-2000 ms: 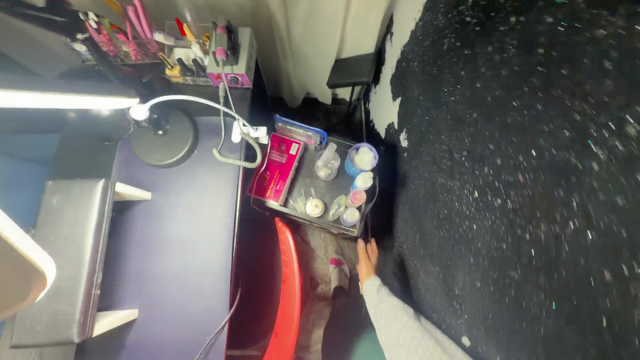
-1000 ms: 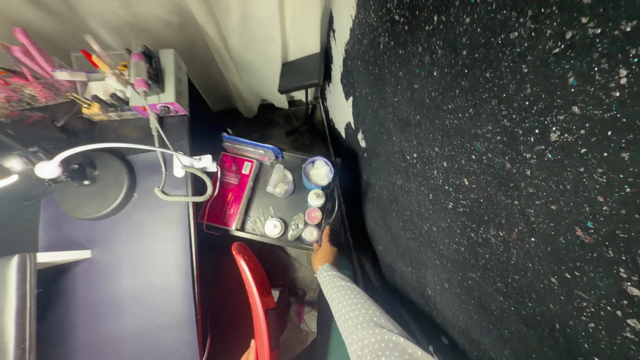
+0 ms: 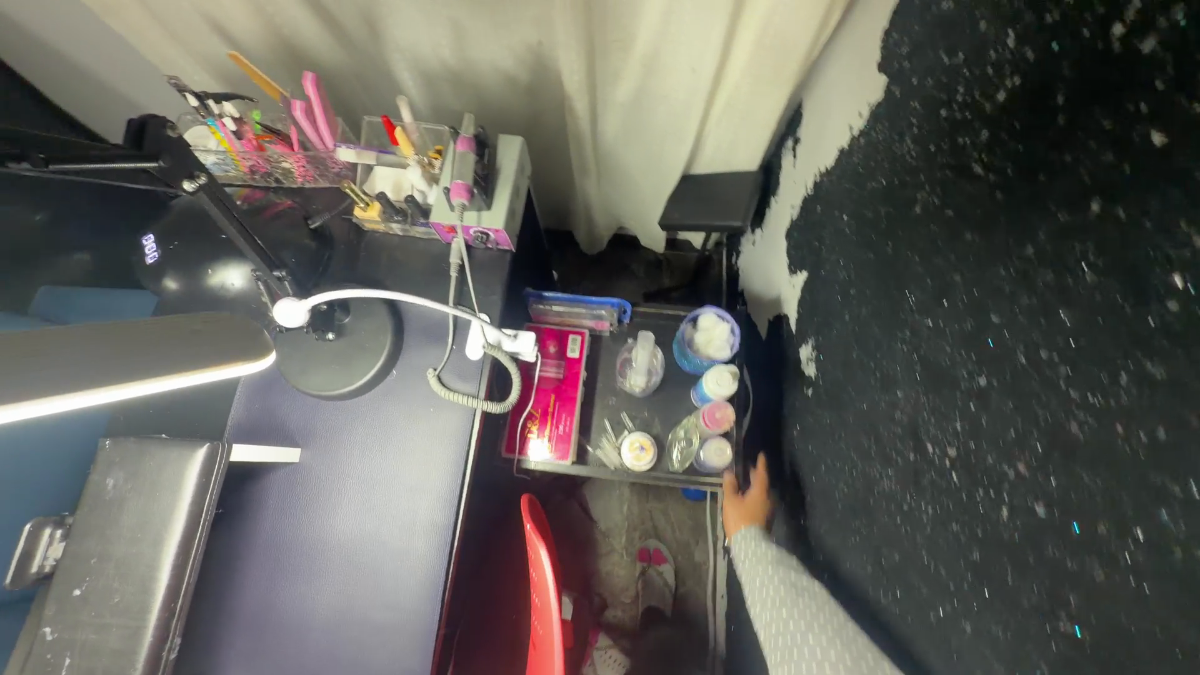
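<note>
My right hand (image 3: 747, 499), in a pale dotted sleeve, is at the near right corner of a black trolley tray (image 3: 600, 471). Its thumb and fingers are apart, and no object shows between them. My left hand is out of view. On the tray lie a pink box (image 3: 551, 398) and a blue-edged clear pouch (image 3: 579, 311). A clear pump bottle (image 3: 641, 366) stands mid-tray. Along the right side are a blue tub of white cotton balls (image 3: 708, 339), several capped bottles and a pink-topped container (image 3: 716, 417). A round white-rimmed jar (image 3: 638, 451) stands near the front edge.
A red chair (image 3: 540, 581) stands below the tray. At left, a dark table (image 3: 347, 525) bears a lamp base (image 3: 342, 352), a padded armrest (image 3: 131, 553) and a nail drill unit (image 3: 487, 202). A black stool (image 3: 712, 200) stands behind; a black speckled wall (image 3: 994, 375) is at right.
My right hand was on the tray's corner a second ago and is now slightly nearer to me. The fingers seen at the red chair then are out of view. The view has shifted.
</note>
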